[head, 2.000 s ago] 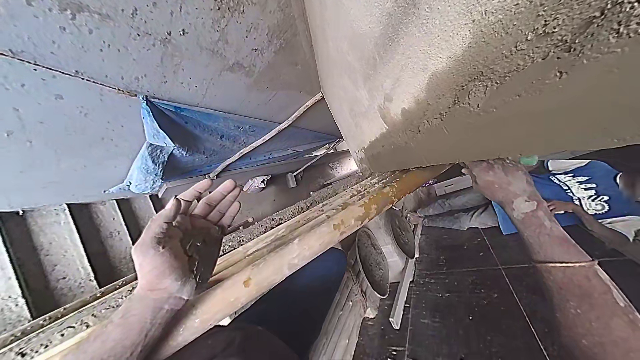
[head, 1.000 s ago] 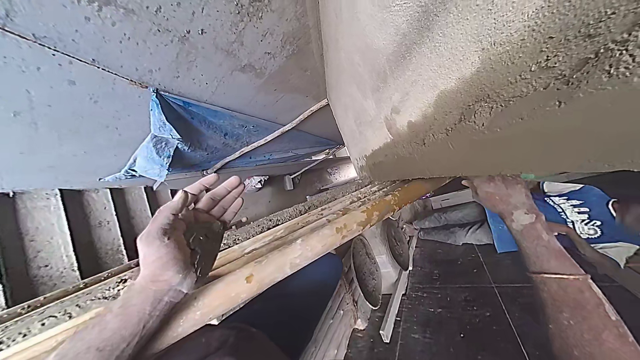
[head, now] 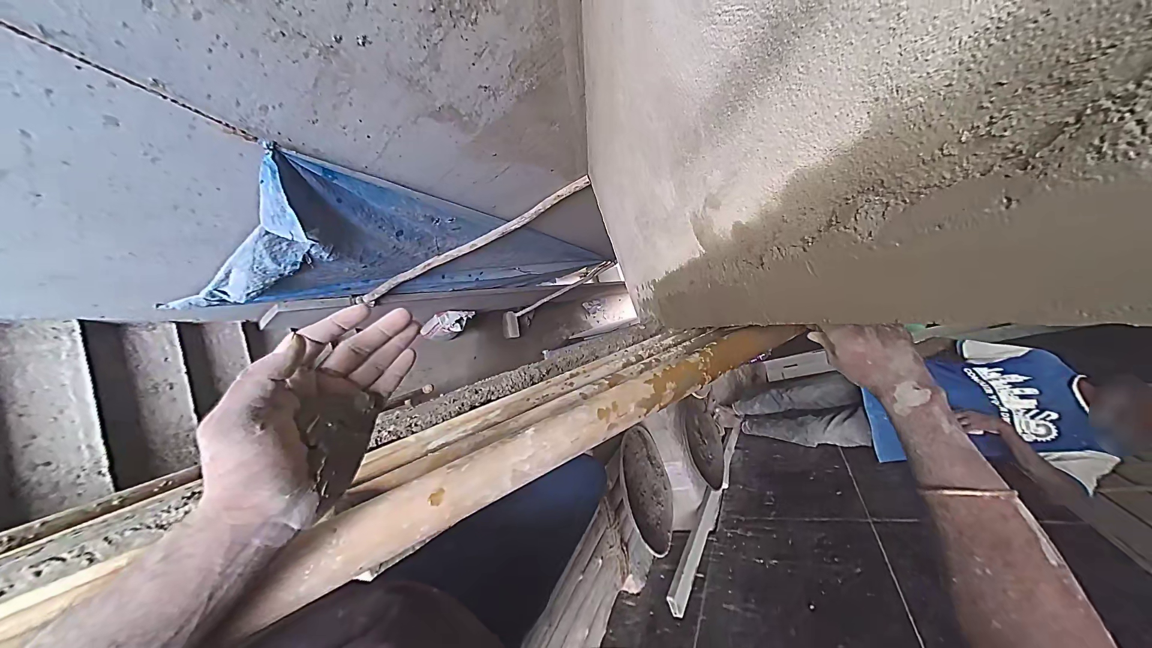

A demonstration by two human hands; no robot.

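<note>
My left hand [head: 301,414] is palm up with its fingers apart, and a dab of wet mortar [head: 337,436] lies on the palm. It is held above long wooden poles [head: 504,450]. My right hand [head: 868,360] reaches to the lower edge of a freshly plastered wall [head: 900,261]; its fingertips are hidden behind that edge, so what they touch cannot be told. A thin band circles the right forearm. The plaster is smooth and wet along the edge and rough higher up.
Concrete steps [head: 45,405] lie at the left. A blue tarpaulin [head: 360,234] hangs by the wall, with a wooden stick [head: 477,243] across it. Mortar-stained buckets [head: 646,490] and a wooden strip [head: 693,549] are on dark tiles [head: 792,558]. Another person in a blue shirt [head: 1017,396] is at the right.
</note>
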